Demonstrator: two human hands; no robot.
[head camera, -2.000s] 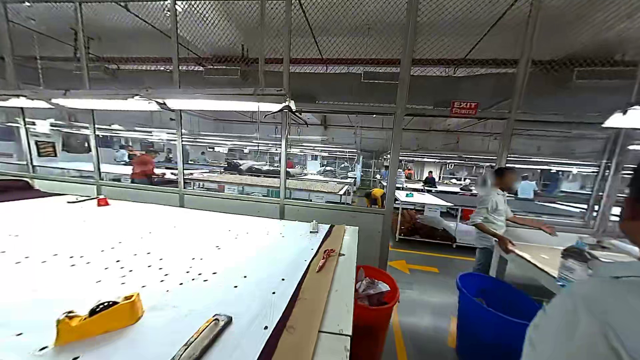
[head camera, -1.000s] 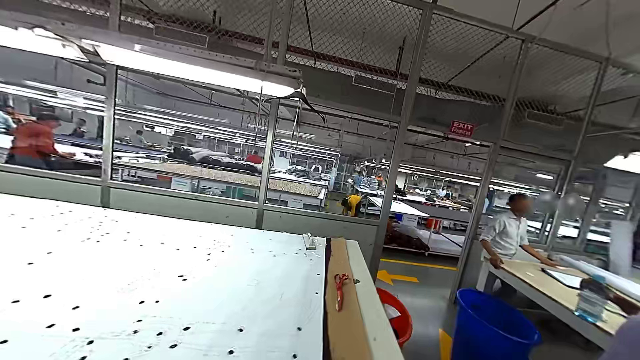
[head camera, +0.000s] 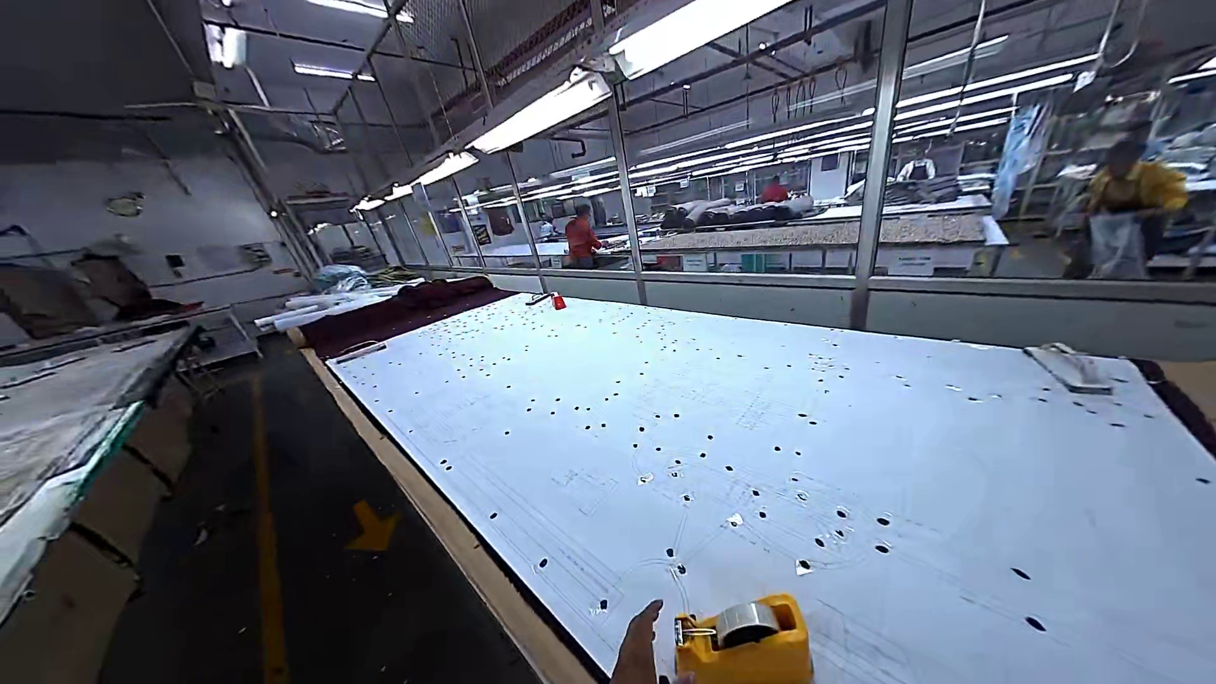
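My left hand (head camera: 642, 648) shows at the bottom edge, just left of a yellow tape dispenser (head camera: 748, 646). Its fingers are apart and point up, with a narrow gap to the dispenser; the rest of the hand is cut off. A roll of tape (head camera: 747, 623) sits in the dispenser, which stands on a large white paper marker sheet (head camera: 570, 418) with printed lines and many small dark holes. Dark maroon fabric (head camera: 408, 309) extends beyond the sheet's far end. My right hand is out of view.
A metal weight (head camera: 1069, 368) lies at the sheet's right and a red object (head camera: 558, 302) at its far edge. An aisle with a yellow arrow (head camera: 372, 527) separates another table (head camera: 85, 418) at left. Behind the glass partition, people work, one in red (head camera: 581, 237).
The view has swung strongly left and down. My left hand has come into view beside the tape dispenser, which stood on the sheet two seconds ago as well.
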